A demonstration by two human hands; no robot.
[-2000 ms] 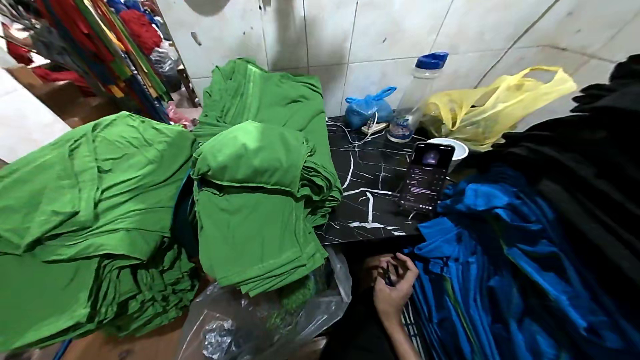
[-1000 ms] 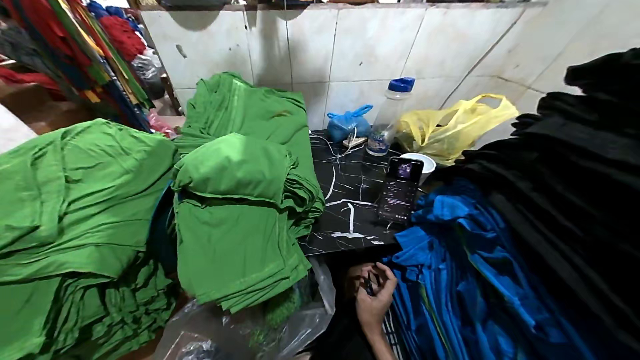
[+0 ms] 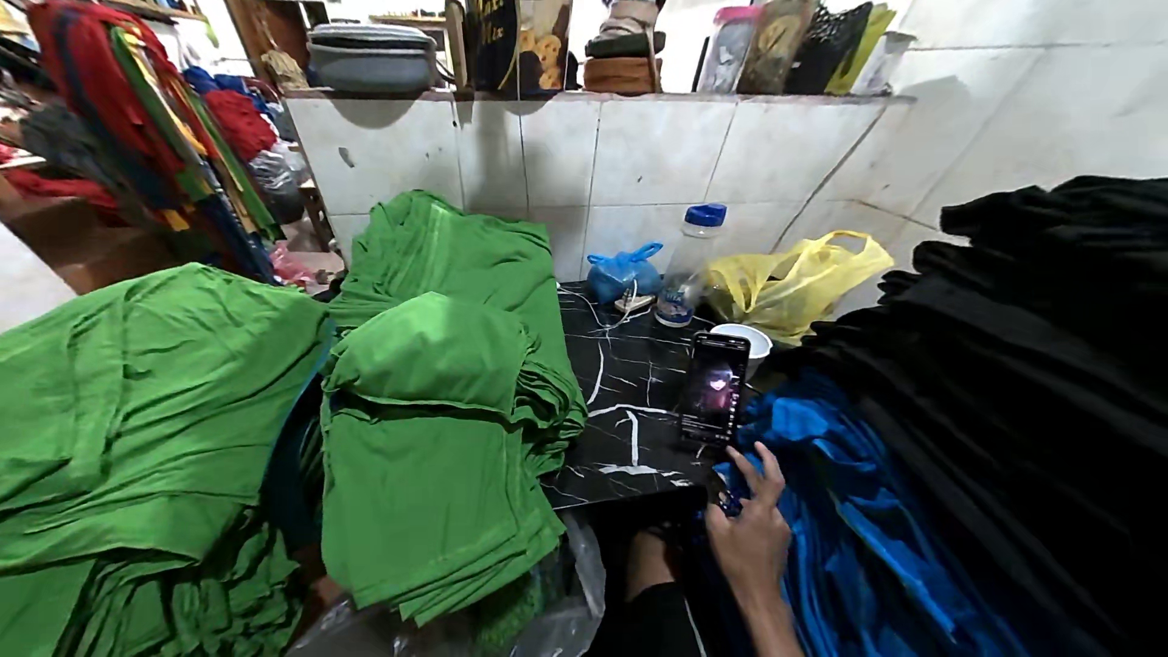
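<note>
My right hand (image 3: 753, 529) is low, right of centre, just below the smartphone, with a small dark object (image 3: 728, 502) between the thumb and fingers; what it is cannot be told. The smartphone (image 3: 714, 388), its screen lit, leans against a white bowl (image 3: 757, 339) on the black marble-patterned tabletop (image 3: 639, 374). Blue fabric (image 3: 849, 511) lies beside and under the hand. Folded green cloth pieces (image 3: 438, 474) are stacked left of centre, with another green pile (image 3: 137, 411) at far left. My left hand is not in view.
Black cloth (image 3: 1022, 365) is heaped at the right. A yellow plastic bag (image 3: 794, 283), a clear bottle with blue cap (image 3: 691, 265) and a blue bag (image 3: 623, 274) stand by the tiled wall. Clear plastic (image 3: 584, 575) hangs below the table edge. A ledge (image 3: 675, 97) holds several packages.
My right hand has moved up toward the smartphone from lower down beside the blue fabric, and its fingers reach forward. The view has tilted up. The phone's screen shows a different picture.
</note>
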